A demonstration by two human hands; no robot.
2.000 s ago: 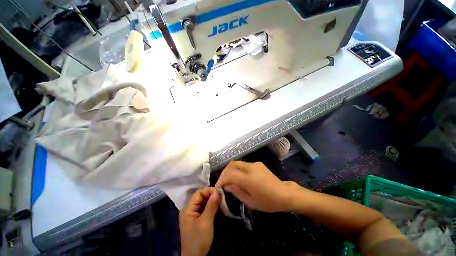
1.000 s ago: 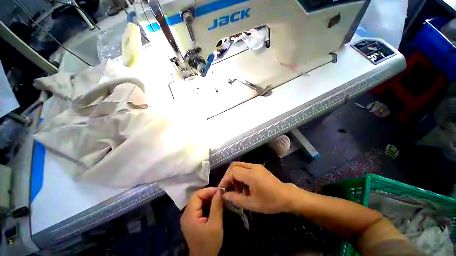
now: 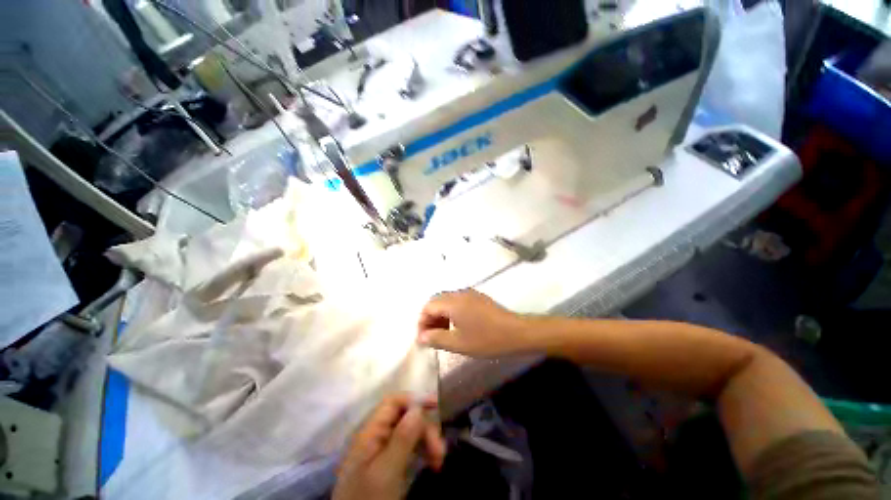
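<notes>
The light beige garment piece (image 3: 283,366) lies crumpled on the machine table, left of and below the needle area. My right hand (image 3: 469,324) pinches the cloth's right edge on the table, below the needle. My left hand (image 3: 391,447) pinches the same edge lower down, at the table's front edge. A narrow pale fabric strip (image 3: 493,447) hangs blurred beside my left hand; its attachment is unclear. The white JACK sewing machine (image 3: 586,146) stands behind, with its brightly lit presser foot area (image 3: 396,229) above the cloth.
A thin metal bracket (image 3: 523,249) lies on the bed right of the needle. A dark control panel (image 3: 731,151) is at the table's right end. A green crate rim (image 3: 860,410) shows at lower right. Paper (image 3: 29,254) hangs at far left. Thin rods stand at upper left.
The view has tilted up, showing more behind the machine. My hands have moved apart: the right went up onto the table edge, the left stayed lower. Both now hold the garment's edge.
</notes>
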